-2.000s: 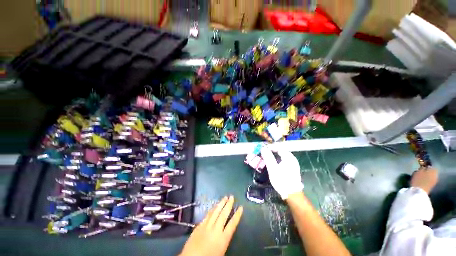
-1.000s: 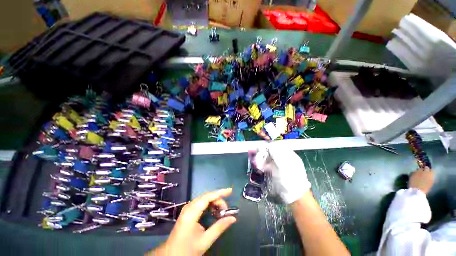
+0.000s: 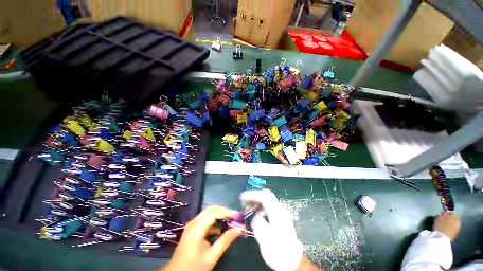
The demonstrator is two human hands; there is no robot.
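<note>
My bare left hand (image 3: 204, 238) holds a small dark piece with a pink binder clip (image 3: 236, 220) on it between thumb and fingers. My white-gloved right hand (image 3: 275, 230) is at the piece's right side, its fingertips on silver wire handles; what exactly it grips is blurred. A blue clip (image 3: 257, 181) lies on the green bench just beyond the glove. On my left a black tray (image 3: 200, 174) holds rows of clamped units (image 3: 114, 185) with wires sticking out. A small glossy square device (image 3: 366, 204) lies to the right.
A jumbled pile of coloured clips (image 3: 280, 114) lies behind the white strip (image 3: 318, 171). Ribbed black trays (image 3: 116, 53) tilt at the back left. White foam trays (image 3: 394, 143) and a grey bar (image 3: 445, 148) are at the right, beside a coworker's hand (image 3: 447, 225) and white sleeve.
My left hand has raised a dark piece from the bench, and my gloved hand has moved left and nearer to meet it. A pink clip now shows on the piece. The view has shifted slightly.
</note>
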